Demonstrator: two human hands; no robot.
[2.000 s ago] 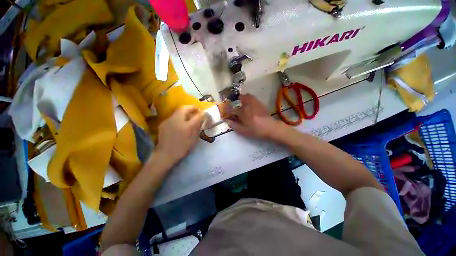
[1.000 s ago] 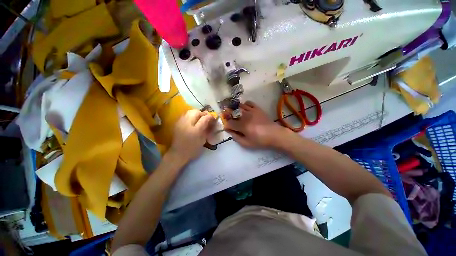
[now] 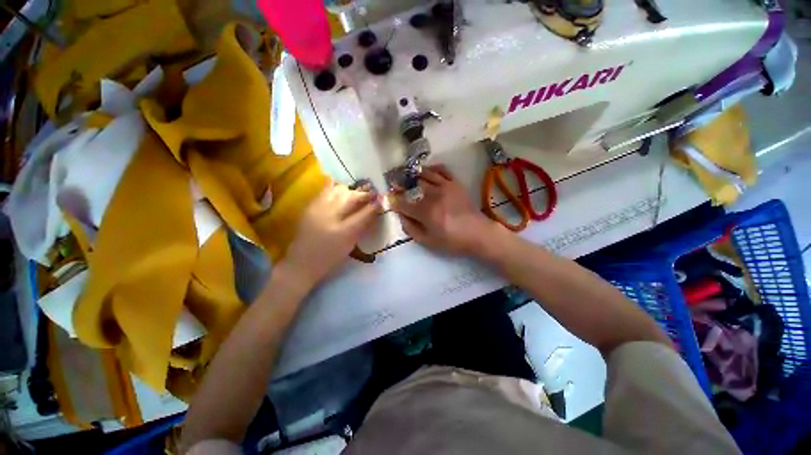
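The white HIKARI sewing machine (image 3: 533, 98) stands across the top. Mustard-yellow fabric (image 3: 142, 258) with white pieces (image 3: 89, 169) is heaped left of the needle and reaches up to my left hand. My left hand (image 3: 329, 229) rests at its right edge, left of the needle, fingertips together by the presser foot (image 3: 413, 185). My right hand (image 3: 445, 211) is just right of it, its fingertips beside and partly behind the foot. The fabric under my fingertips is hidden, so I cannot tell what either hand holds. Scissors with red-orange handles (image 3: 518, 191) lie under the machine arm.
A pink holder (image 3: 298, 31) is at the top. A small yellow-and-white bundle (image 3: 718, 153) sits at the machine's right end. A blue crate (image 3: 769, 284) with dark, red and pink cloth stands right of the table. Cardboard with orange-brown tape (image 3: 89, 378) lies at the lower left.
The yellow and white strip seen between my fingertips earlier is now mostly hidden. Both hands stay beside the presser foot, with small finger shifts. The whole view has shifted slightly.
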